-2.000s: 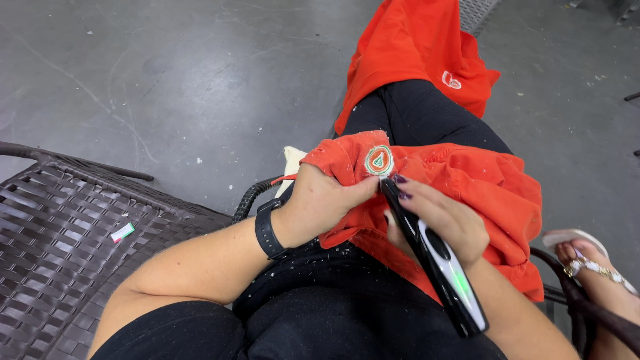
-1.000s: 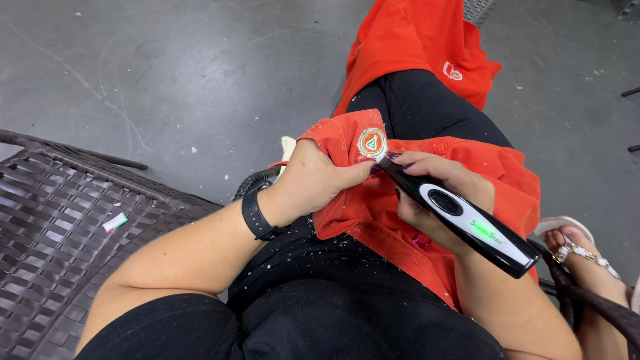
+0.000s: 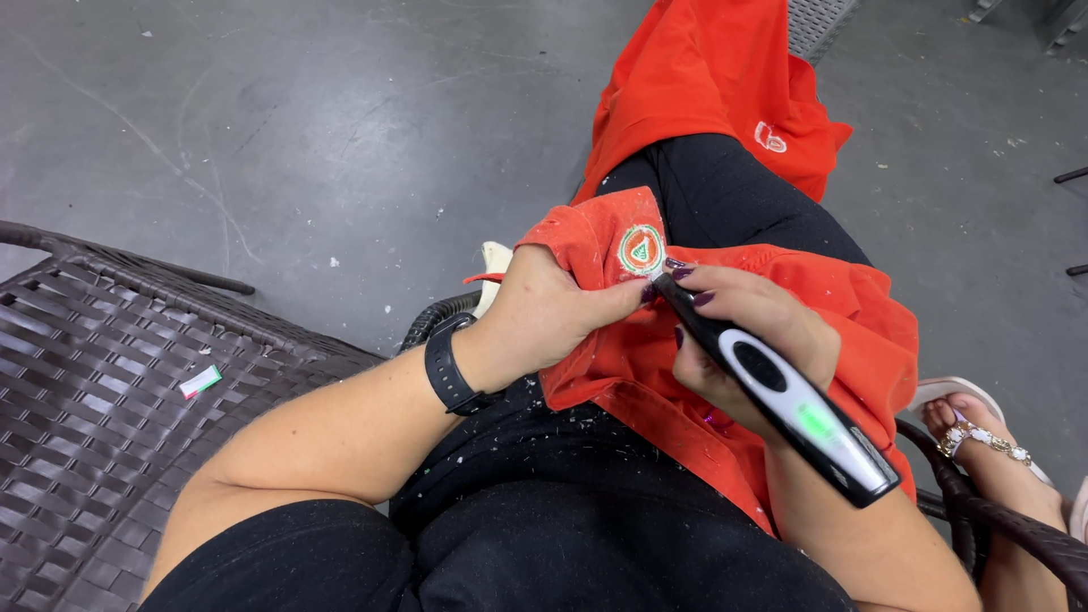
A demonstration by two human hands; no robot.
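An orange-red garment (image 3: 841,297) lies bunched over my lap, with a round green, white and orange embroidered emblem (image 3: 641,249) on a raised part of it. My left hand (image 3: 552,310) grips that part, thumb just below the emblem. In my right hand (image 3: 765,331) is a black and silver cordless trimmer (image 3: 773,382) with a lit green display. Its narrow head touches the cloth at the emblem's lower edge, close to my left thumb. Pale threads and lint dot the fabric and my black clothing. Another part of orange-red cloth (image 3: 688,76), with a small emblem, covers my lower legs.
A brown woven chair (image 3: 127,442) stands at the left, a small white, green and red scrap (image 3: 201,382) on its seat. Another person's sandalled foot (image 3: 977,425) is at the right, beside a dark chair arm (image 3: 1020,527). Bits of lint lie on the grey floor (image 3: 340,153).
The trimmer's angle has shifted, its rear end swinging out to the right from two seconds ago. Its head stays by the emblem's lower edge, and my left hand keeps its hold on the garment.
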